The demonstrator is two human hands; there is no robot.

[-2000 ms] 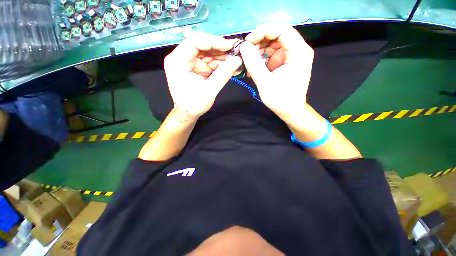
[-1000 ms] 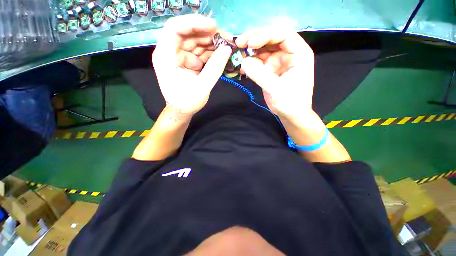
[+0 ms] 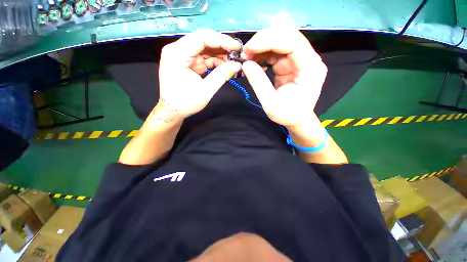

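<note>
My left hand [image 3: 192,77] and my right hand [image 3: 287,77] meet at the bench edge above my lap. Both pinch a small dark part [image 3: 235,55] between thumbs and fingertips. A thin dark loop, perhaps a flex cable or lead, stands up at its top. No green board shows on it; the fingertips cover much of it. A blue wrist strap [image 3: 310,148] is on my right wrist, and its coiled blue cord [image 3: 239,88] hangs between my forearms.
A clear blister tray [image 3: 148,15] with green boards lies on the green bench [image 3: 338,18] at upper left, beside stacked clear trays [image 3: 18,28]. A dark cable [image 3: 414,18] crosses the bench at right. Cardboard boxes [image 3: 56,230] stand on the floor. Part of a person [image 3: 15,110] shows at left.
A green board face showed at my right fingertips one second ago; now a dark part shows between both hands, which have come together. The bench and tray have shifted up and left in view.
</note>
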